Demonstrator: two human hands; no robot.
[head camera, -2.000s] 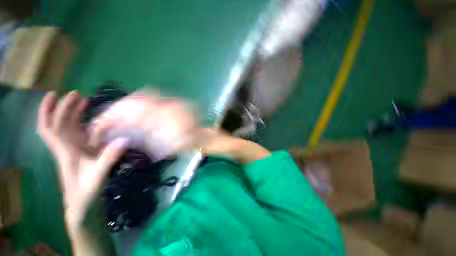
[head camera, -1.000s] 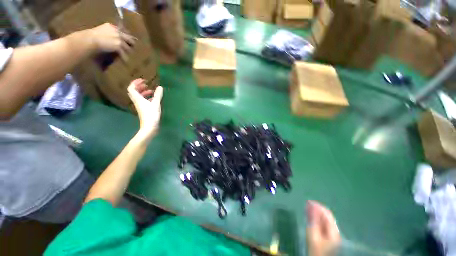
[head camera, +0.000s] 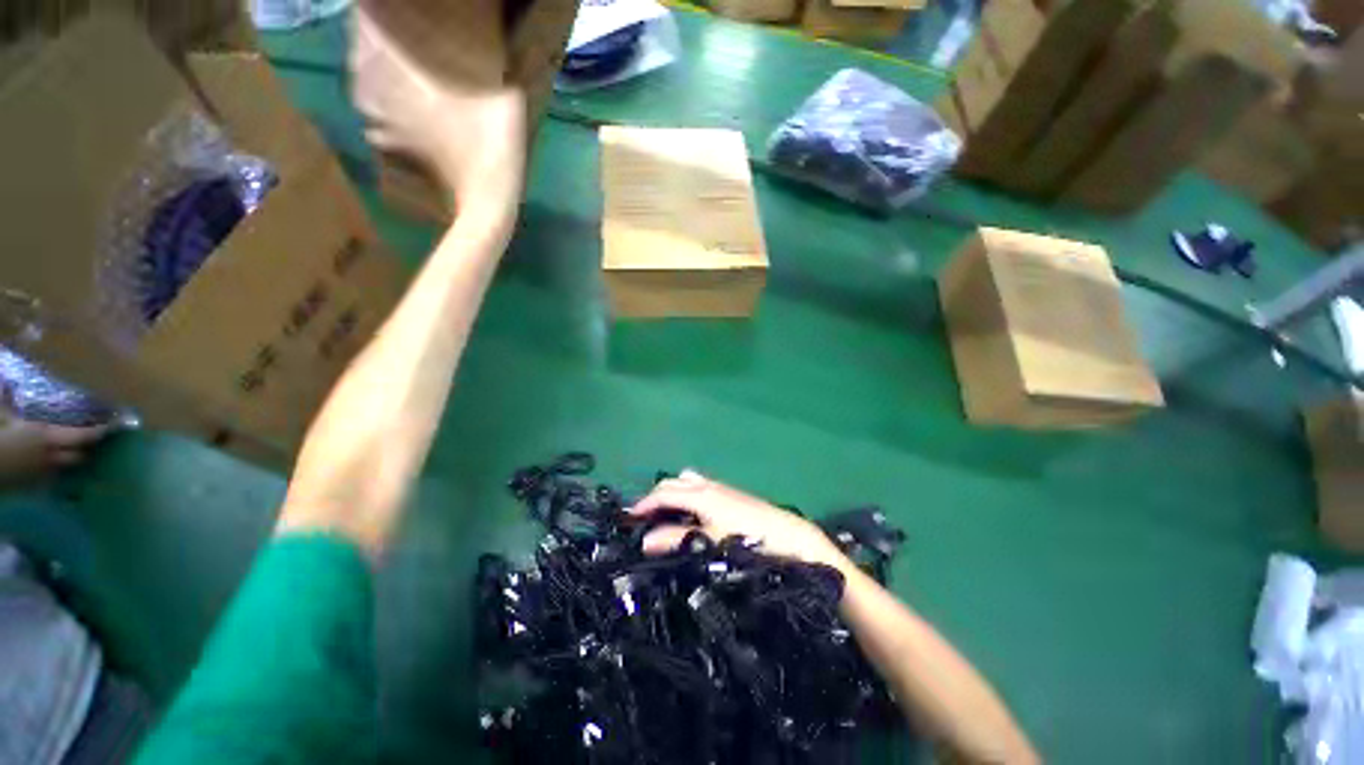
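A heap of coiled black cables with silvery ends (head camera: 643, 658) lies in front of me on the green bench. My right hand (head camera: 733, 523) is at the top of the heap, its fingers curled round a black cable; the grip is partly hidden. My left hand (head camera: 449, 135) is stretched forward to the upper left, slightly blurred, and holds a brown carton (head camera: 456, 38) that is cut off by the top edge.
Closed cartons stand at the centre (head camera: 681, 209) and right (head camera: 1055, 329). A large open carton (head camera: 284, 329) with bubble-wrapped dark goods (head camera: 187, 247) is at left. A wrapped bundle (head camera: 865, 142) lies beyond. White plastic (head camera: 1316, 643) is at right. Another person's hand (head camera: 45, 448) shows at left.
My left hand has gone from open and empty to holding a carton farther up. My right hand has moved from the lower right onto the heap. The other person's arm has withdrawn from the upper left.
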